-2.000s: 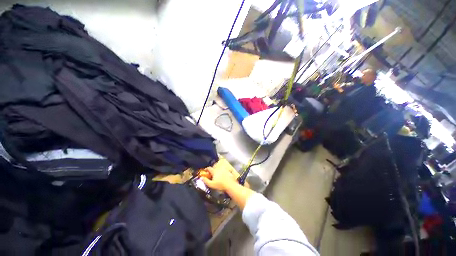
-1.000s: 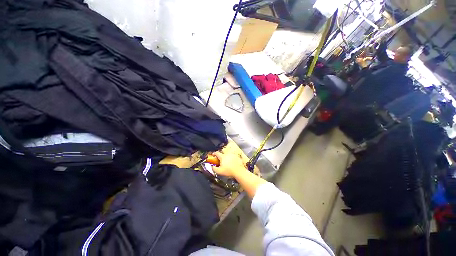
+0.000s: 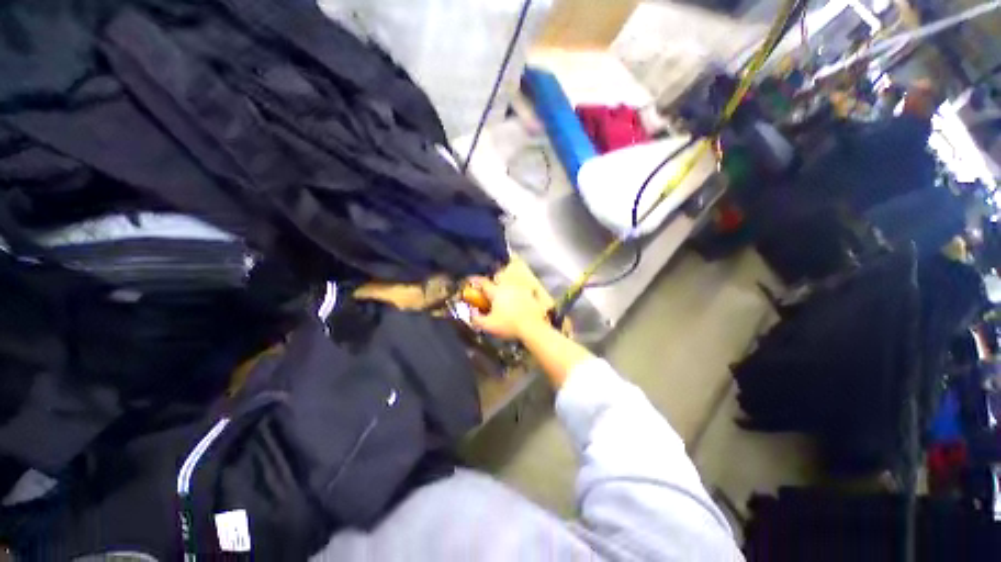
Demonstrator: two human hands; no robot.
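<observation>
My right hand [image 3: 508, 306] is closed around the orange handle of the steam iron [image 3: 476, 296], at the right end of the board. The iron's metal body shows only partly beneath the hand. A dark garment [image 3: 362, 406] with white-edged piping and a small white label [image 3: 233, 530] lies nearest me. A large heap of black garments [image 3: 263, 132] lies behind it, with navy cloth at its right edge. My left hand is not in view.
A yellow hose with black cord [image 3: 686, 165] runs down to the iron. Beyond the board, a table holds a white padded form [image 3: 631, 189], a blue roll [image 3: 560, 121] and red cloth [image 3: 611, 126]. Dark clothes [image 3: 840, 351] hang across the aisle at right.
The view has shifted, so the table and iron sit higher in the picture. A white label and more of a grey sleeve now show near the bottom. My right hand stays on the iron.
</observation>
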